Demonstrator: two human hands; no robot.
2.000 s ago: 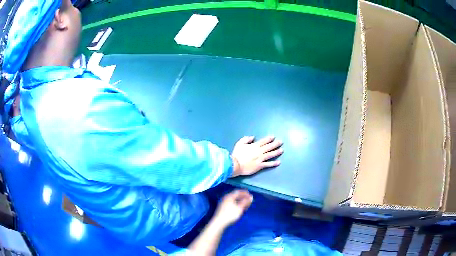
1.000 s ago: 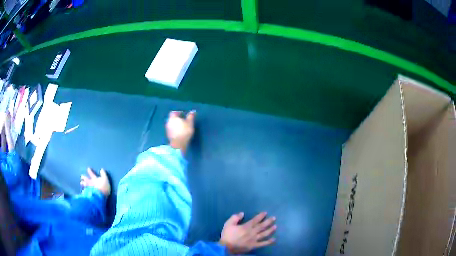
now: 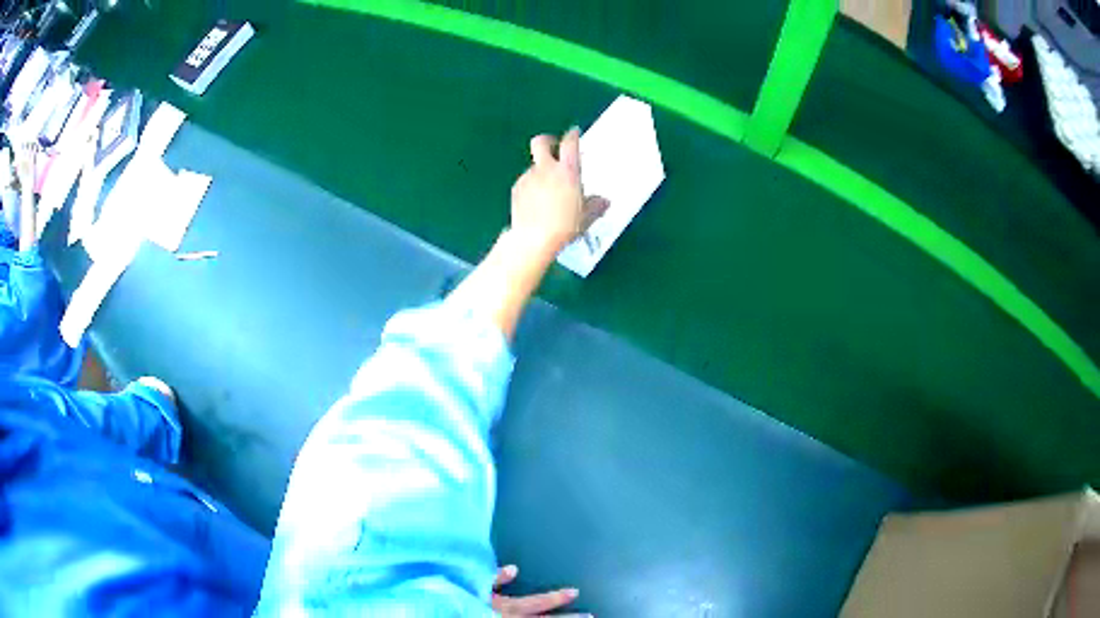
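A flat white product box lies tilted in view on the dark green surface beyond the blue-green mat. My left hand reaches up from the bottom in a light blue sleeve and is on the box's left side. Its thumb lies across the box and its fingers are at the left edge, partly hiding the box. I cannot tell if the box is lifted. My right hand is not in view.
An open brown carton stands at the lower right. A coworker's hand rests on the mat, partly behind my sleeve. A coworker in blue is at left, near loose white sheets. A black-and-white box and green rail are farther off.
My left hand has moved from above the mat onto the white box. The view has turned and shifted; the carton and the coworker's resting hand now show lower, partly cut off.
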